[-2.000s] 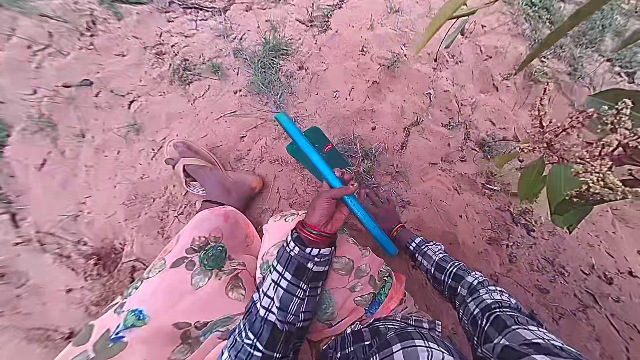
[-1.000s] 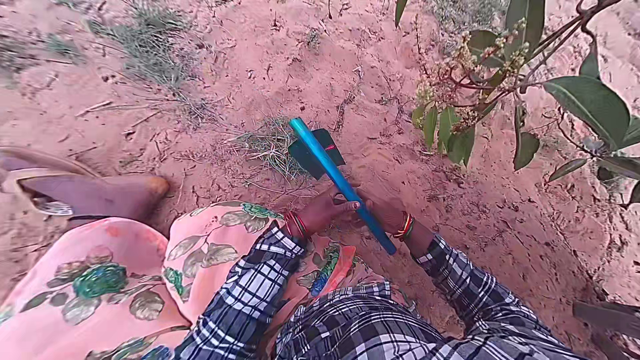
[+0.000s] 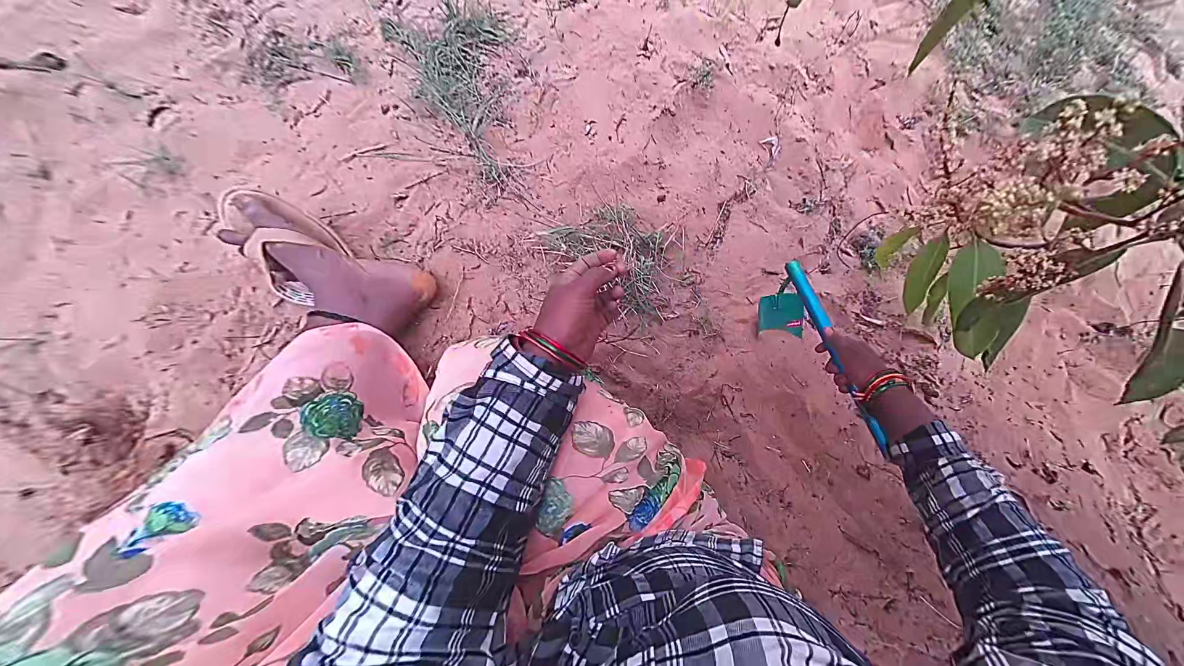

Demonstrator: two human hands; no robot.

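Observation:
My right hand is closed around the blue handle of a hand hoe, held out to the right over the sandy soil. The hoe's green metal blade lies left of the handle's upper end, low over or on the soil; which of the two I cannot tell. Near the middle, my left hand is at the edge of a tuft of grass, with its fingers curled. Whether it has grass between the fingers is not visible.
A leafy branch with small blossoms reaches in from the right. My sandalled foot rests on the ground at the left, beside a floral skirt over my legs. Another grass patch grows farther ahead.
Both hands were together on the hoe's handle. The left hand has let go and is now at the grass; the right hand has carried the hoe to the right.

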